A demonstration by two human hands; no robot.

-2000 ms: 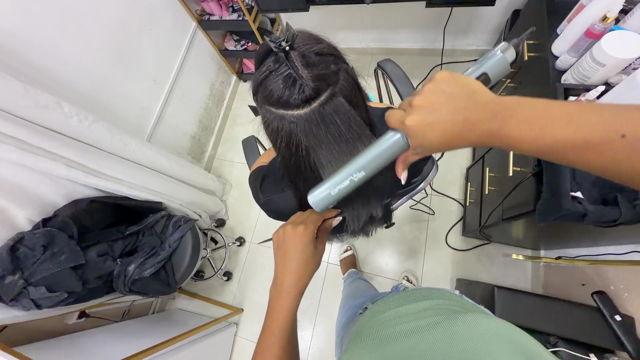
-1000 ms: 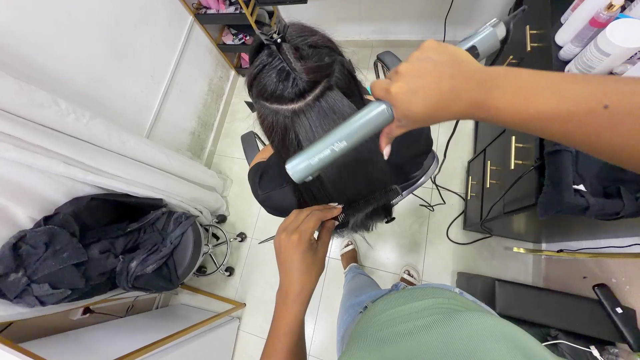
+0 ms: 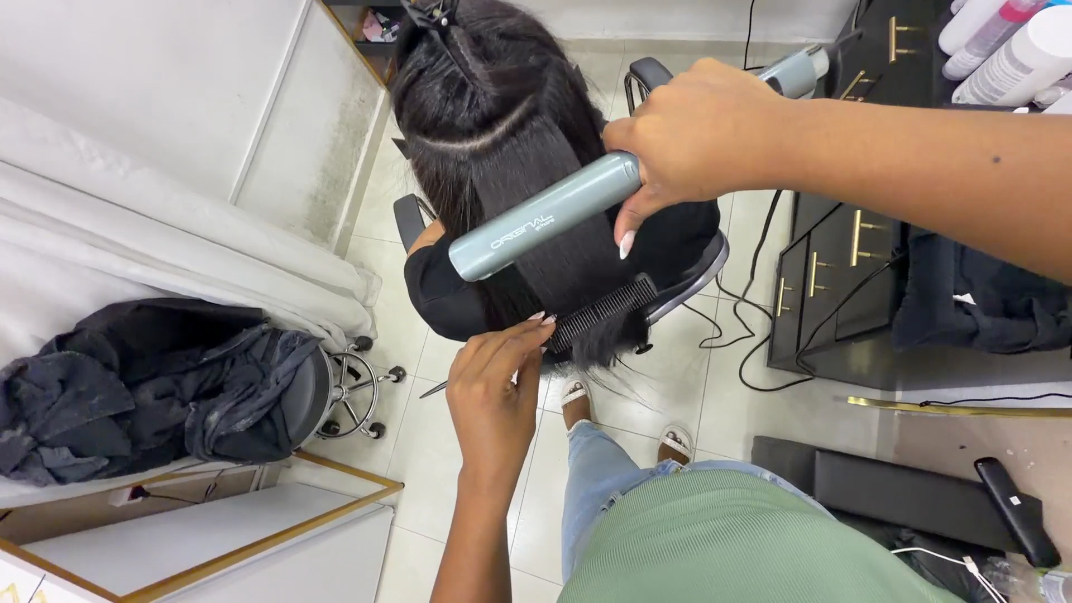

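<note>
My right hand grips a grey-blue hair straightener, which lies slantwise across a section of long, straight dark hair. Whether its plates are closed on the hair cannot be told. Below it, my left hand pinches a black rat-tail comb. The comb's teeth are in the hair near its ends, and its thin tail sticks out to the left. A black hair clip holds the upper hair on the head of a seated person in black, seen from behind. A parting crosses the back of the head.
The person sits in a chair with black armrests. Dark cloths lie on a wheeled stool at left, by a white curtain. A black drawer cabinet with bottles stands at right. Black cables hang beside it.
The straightener was higher up and to the right two seconds ago, then swung lower left, and now lies across the hair. The comb, mostly hidden before, shows plainly beside my left hand.
</note>
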